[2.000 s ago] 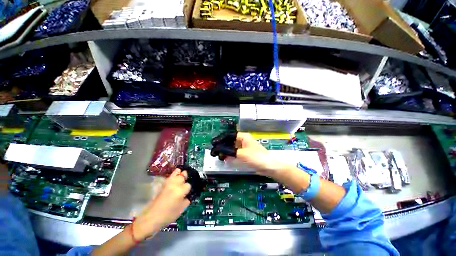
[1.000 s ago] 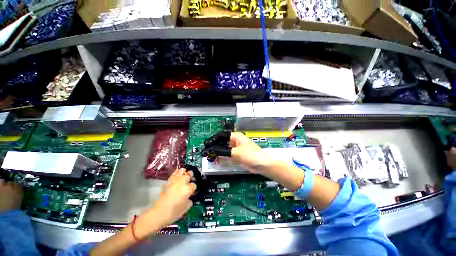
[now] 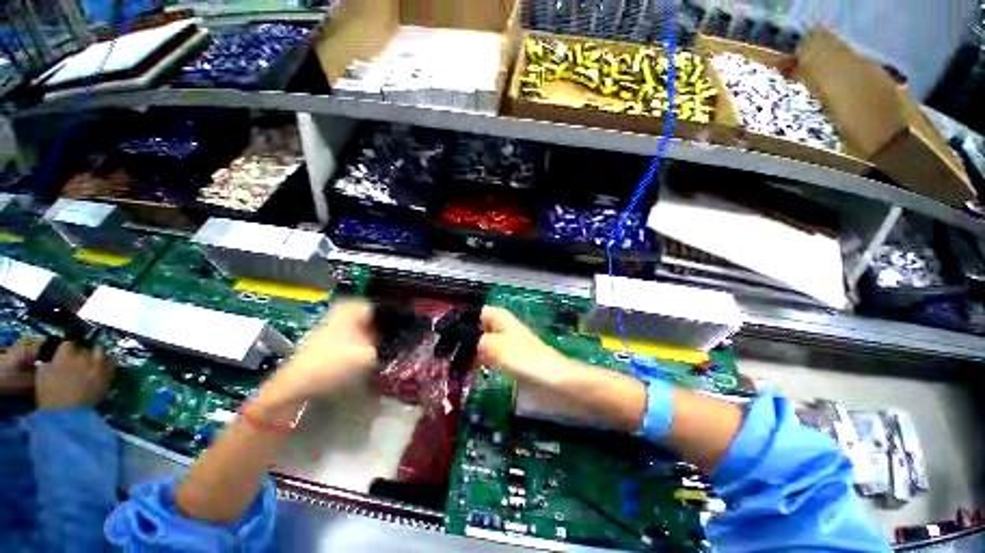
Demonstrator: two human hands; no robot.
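Note:
My left hand holds a clump of small black components at its fingertips, a little blurred. My right hand holds another clump of black components, close beside the first. Both hands are over the dark red plastic bag, by the left edge of the green circuit board. The board bears a long silver heatsink, partly hidden by my right forearm, and a finned heatsink at its far edge. The exact type of the components is unclear.
Another board lies to the left, with another person's hands at its left end. Black bins of red parts and blue parts stand behind. Silver packets lie right. A blue coiled cord hangs to my right wrist.
The view has shifted left and tilted. My left hand has moved up and away from the board's left edge. Both clumps of black parts are now side by side over the red bag.

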